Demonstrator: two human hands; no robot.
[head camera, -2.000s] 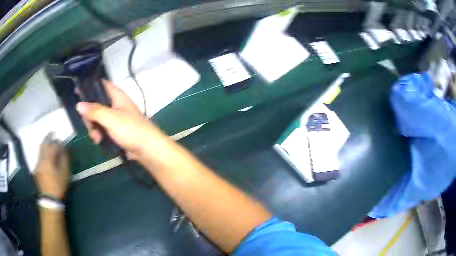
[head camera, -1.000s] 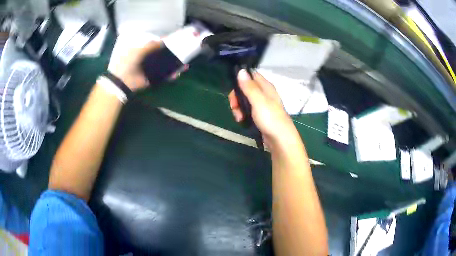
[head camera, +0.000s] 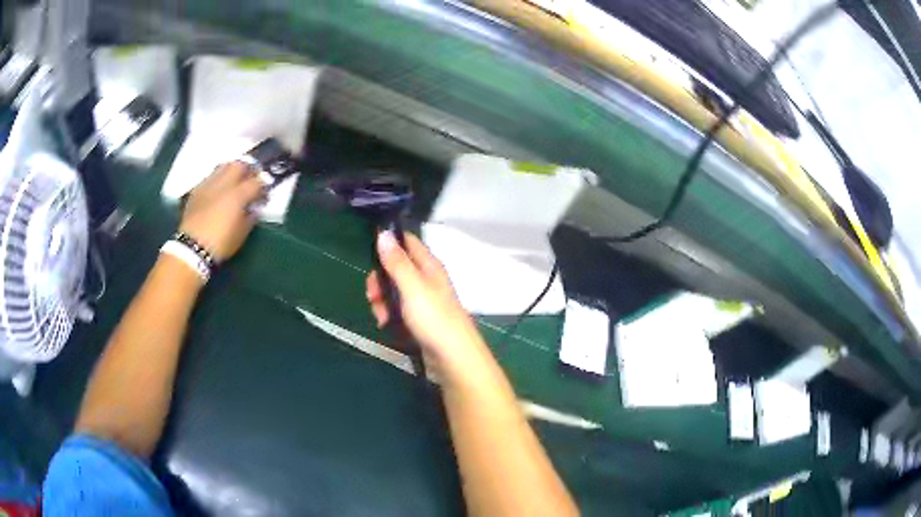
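Observation:
My right hand (head camera: 419, 293) grips the black barcode scanner (head camera: 374, 194) by its handle, the head pointing left over the line. My left hand (head camera: 220, 210) has its fingers on a black phone (head camera: 271, 160) with a white label, low over the line beside an open white box (head camera: 247, 106); the fingers hide part of it. A second open white box (head camera: 490, 265) stands just right of the scanner. The image is somewhat blurred.
More open boxes (head camera: 667, 364) and labelled phones (head camera: 585, 336) stand in a row to the right. A white fan (head camera: 42, 257) is at the left. The scanner cable (head camera: 697, 151) crosses from above. A worn cream strip (head camera: 359, 341) edges the dark mat (head camera: 303, 424).
Since one second ago, my left hand has lowered the phone from beside the scanner towards the line. The right hand still holds the scanner. The view has shifted, showing more line at the right.

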